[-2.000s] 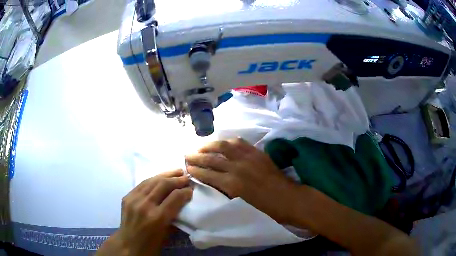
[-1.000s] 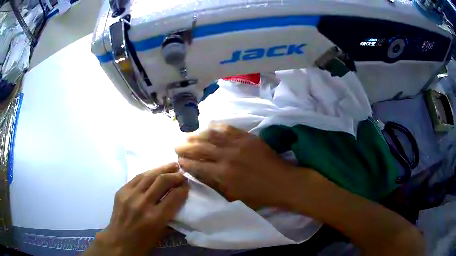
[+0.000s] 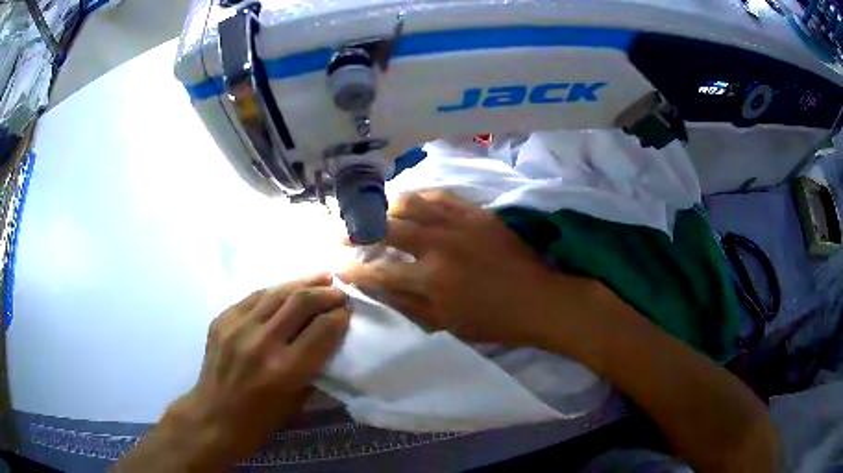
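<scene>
The white fabric [image 3: 434, 369] lies under and between my hands in front of the sewing machine head [image 3: 407, 92]. My left hand [image 3: 273, 346] pinches its folded edge at the left with the fingertips. My right hand [image 3: 453, 263] lies on the fabric just right of and below the dark grey cylinder [image 3: 361, 203], its fingers close to the bright spot. The green panel [image 3: 638, 268] is bunched beyond my right forearm. A small bit of red cloth [image 3: 482, 139] shows under the arm. The needle and presser foot are lost in glare.
Black-handled shears [image 3: 753, 277] lie at the right, with a small open box [image 3: 819, 214] beyond them. A control panel [image 3: 739, 97] is at the machine's right end. A printed ruler band [image 3: 83, 442] runs along the front edge. Plastic-wrapped material lies at the far left.
My right hand has moved up toward the machine's dark cylinder with the fabric; my left hand has moved slightly up. Less red cloth shows. The camera view has shifted a little.
</scene>
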